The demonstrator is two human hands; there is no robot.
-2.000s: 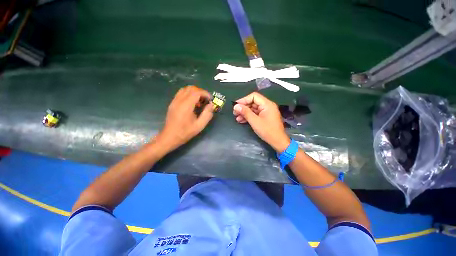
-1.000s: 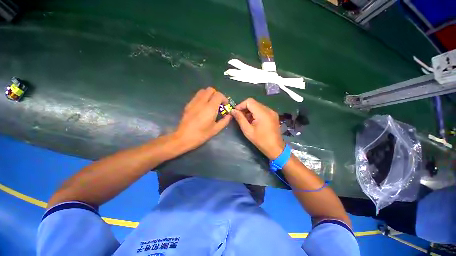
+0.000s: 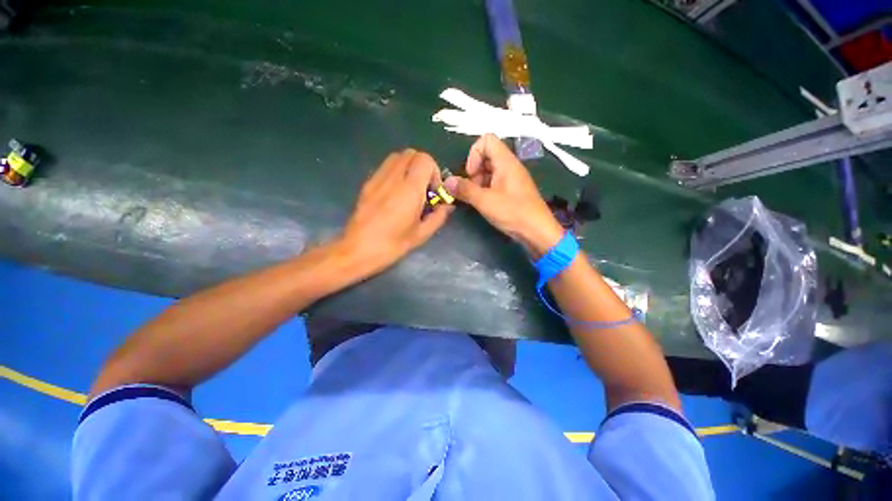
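Observation:
A small circuit board module (image 3: pixel 442 194) with a yellow block is between my hands, partly hidden by fingers. My left hand (image 3: pixel 393 207) holds it from the left. My right hand (image 3: pixel 501 194) touches its right side with the thumb; the index finger is raised. Whether my right fingers hold a small part cannot be seen. A pile of small black parts (image 3: pixel 585 207) lies right of my right hand, partly hidden by it. Another circuit board module (image 3: pixel 18 166) lies at the far left on the green belt (image 3: pixel 196 147).
White strips (image 3: pixel 489 121) fan across the end of a blue-purple strip (image 3: pixel 504 29) with amber tape (image 3: pixel 515 68). An open clear plastic bag (image 3: pixel 773 333) with black contents is at right. A metal arm (image 3: pixel 773 155) slants in at upper right. A blue sleeve (image 3: pixel 861 396) shows at lower right.
Since one second ago, my right index finger has lifted away from the module while the thumb stays by it. The module stays in my left hand. The view has shifted slightly.

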